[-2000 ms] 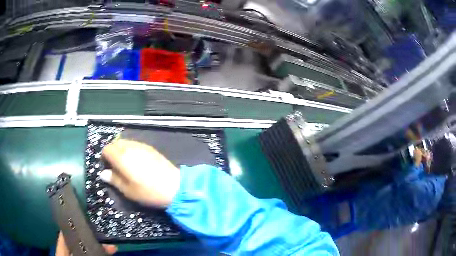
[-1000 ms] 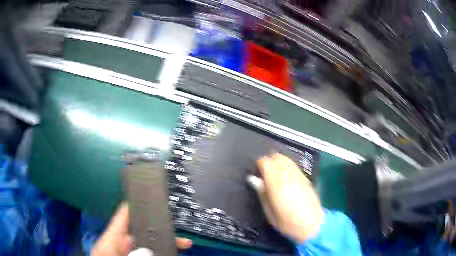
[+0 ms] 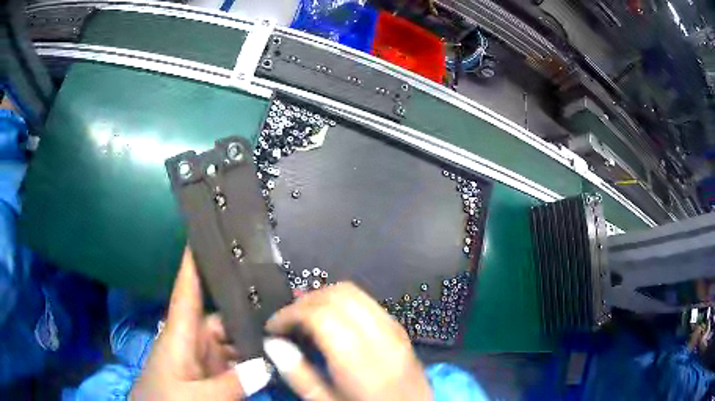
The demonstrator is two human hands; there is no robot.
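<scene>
A long dark grey-brown plate [image 3: 227,227] is held tilted at the left, with two round bosses at its upper end and small holes or studs along its middle. My left hand [image 3: 192,352] grips it near its lower end, a white cap on the thumb. My right hand [image 3: 353,341] is at the plate's lower right edge, a white cap on one fingertip; its fingertips hide that part, and I cannot tell whether they hold a nut. A black tray [image 3: 361,184] lies behind the hands, with small nuts [image 3: 431,317] heaped round its edges and a pale scrap near the upper left.
A conveyor [image 3: 168,39] with silver rails runs beyond the tray, with a dark plate [image 3: 337,78] on it. Stacked plates [image 3: 562,266] stand at right beside a grey metal arm [image 3: 666,262]. Blue [image 3: 337,27] and red [image 3: 408,47] bins are beyond the conveyor. Blue clothing shows at left.
My right hand has moved from over the tray down and left to the plate's lower end. My left hand has raised the plate, which now shows more of its length.
</scene>
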